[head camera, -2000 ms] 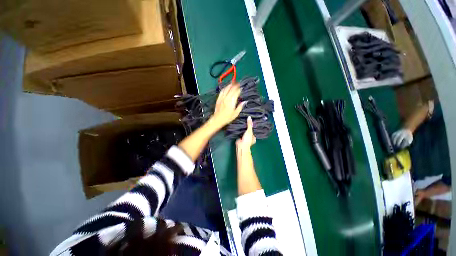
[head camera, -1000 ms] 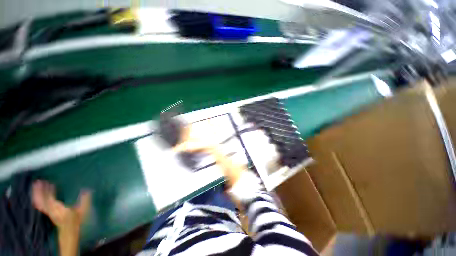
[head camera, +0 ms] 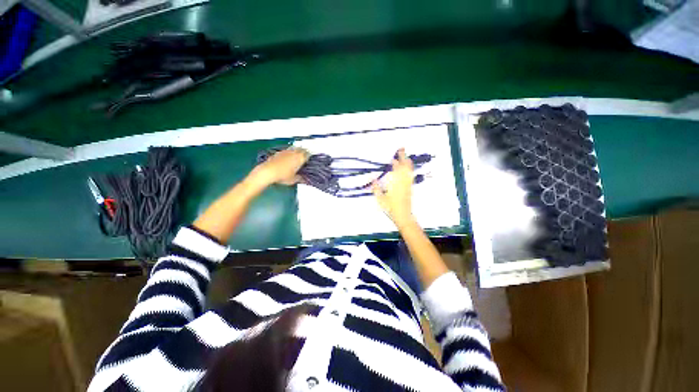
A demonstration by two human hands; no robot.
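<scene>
Folded dark grey power cords (head camera: 320, 174) lie across the white board (head camera: 337, 222), their thinner ends laid toward the right. My left hand (head camera: 285, 167) is on the left end of the folded cords, its fingers closed round them. My right hand (head camera: 395, 186) is at the black cord ends (head camera: 420, 159), with thumb and fingers spread around them; whether it grips one is not clear. The housing tray (head camera: 542, 273) stands right of the board, with rows of black tubes (head camera: 553, 172) on its right part and bare shiny base on its left.
A pile of grey cord hanks (head camera: 146, 195) lies on the green bench at the left, beside scissors (head camera: 106, 204) with an orange-red handle. Corded subassemblies (head camera: 172, 67) lie on the belt (head camera: 368, 69) behind the white edging. Brown cartons (head camera: 625, 306) stand below the bench at the right.
The view has turned from the cord pile to the board and tray. The cords now lie flat on the board. My left hand has moved from beside the pile onto them; my right is at their ends.
</scene>
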